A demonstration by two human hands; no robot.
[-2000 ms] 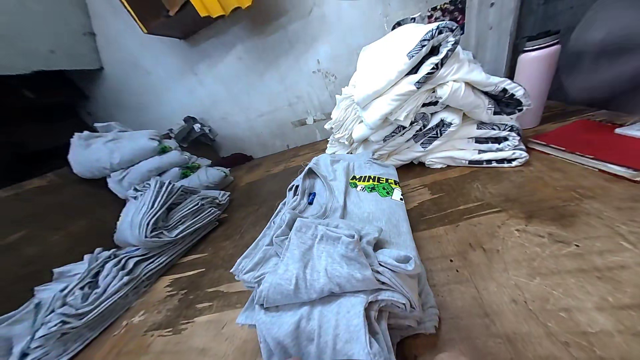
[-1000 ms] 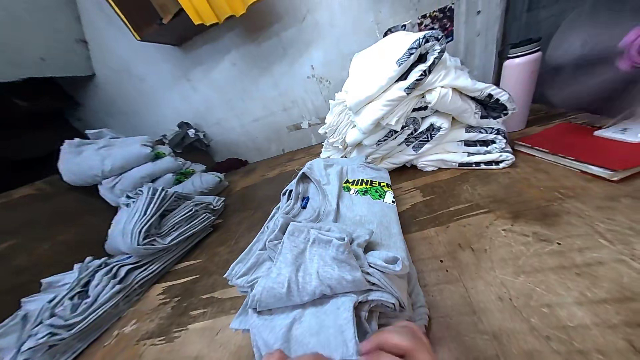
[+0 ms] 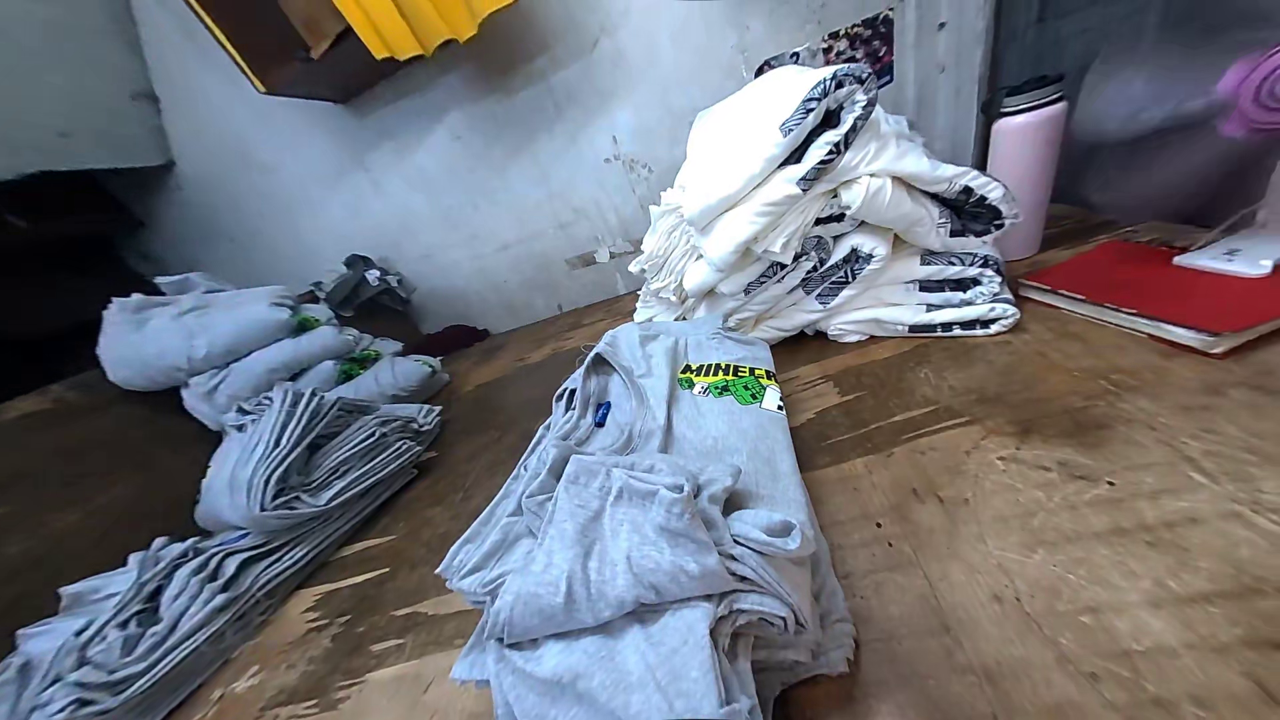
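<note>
Neither of my hands shows in the head view now. Gray T-shirts (image 3: 740, 450) lie stacked in the middle of the wooden table, the top one with a green and yellow chest print, its neckline and small blue neck tag facing up. Gray sleeves or shirt parts (image 3: 620, 550) are folded over the near part of this stack, whose near end is cut off by the lower edge of the view. At the left, a long layered pile of gray fabric pieces (image 3: 290, 480) runs toward the near left corner. Rolled gray garments (image 3: 200, 335) with green prints lie behind it.
White garments (image 3: 760, 150) with black patterns are heaped at the back, against the wall. Right of them stand a pink bottle (image 3: 1025, 170) and a red notebook (image 3: 1160, 290) with a white device (image 3: 1235, 252) on it. A dark cloth bundle (image 3: 365, 290) lies back left. Yellow fabric (image 3: 420, 20) hangs above.
One second ago, fingers of both hands showed at the near end of the gray shirt stack; they are now out of view. The stack looks much the same.
</note>
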